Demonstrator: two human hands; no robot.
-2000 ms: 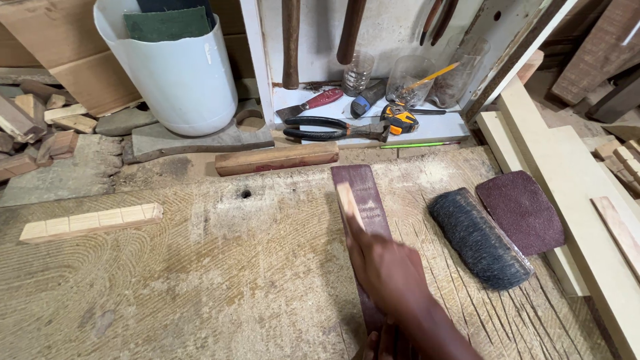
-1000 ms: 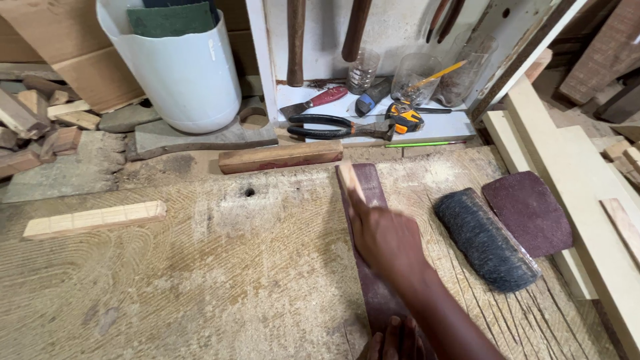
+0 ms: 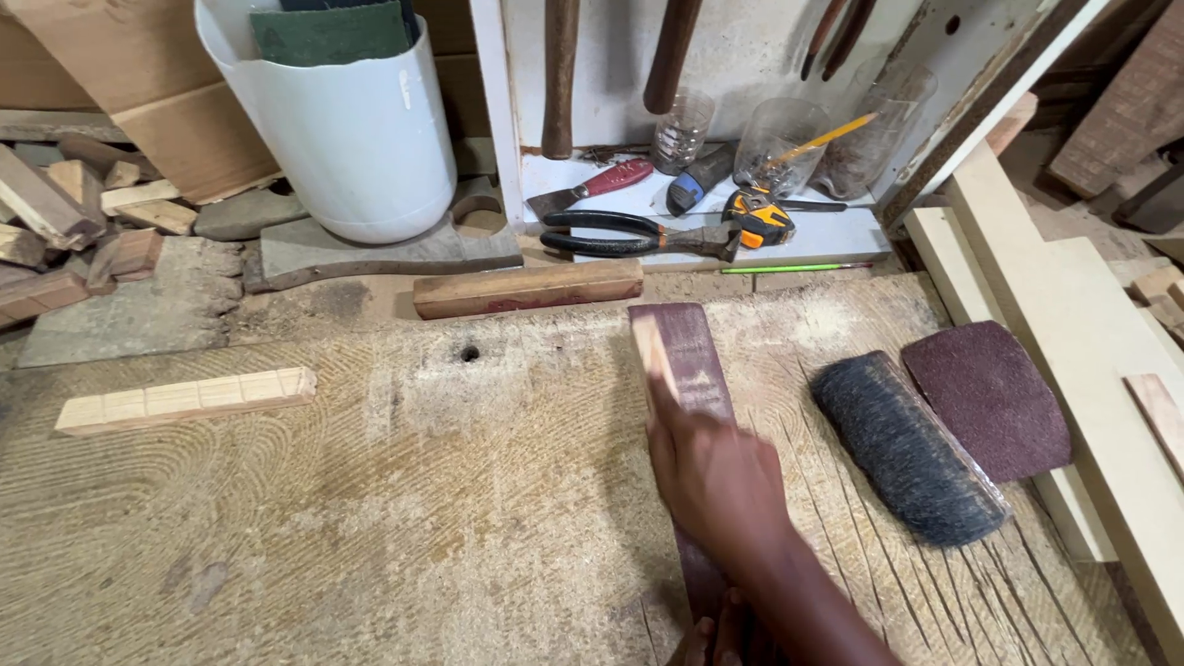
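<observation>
A long narrow strip of dark red sandpaper [image 3: 696, 356] lies lengthwise on the wooden bench, dusted pale at its far end. My right hand [image 3: 726, 472], slightly blurred, grips a small light wood stick [image 3: 655, 342] flat against that strip, index finger stretched along it. At the bottom edge my left hand [image 3: 726, 638] presses on the near end of the strip; only its fingers show, partly behind my right forearm. To the left lies a pale wood strip with cross marks [image 3: 185, 400].
Right of the strip are a dark bristle brush [image 3: 902, 453] and a sandpaper sheet [image 3: 990, 400], beside pale boards [image 3: 1036, 268]. Behind lie a wood block [image 3: 527, 289], pincers [image 3: 638, 235], a tape measure [image 3: 760, 218], a scraper [image 3: 592, 185] and a white plastic container [image 3: 356, 139].
My right hand and the wood stick have shifted slightly along the sandpaper strip. My left hand stays at its near end.
</observation>
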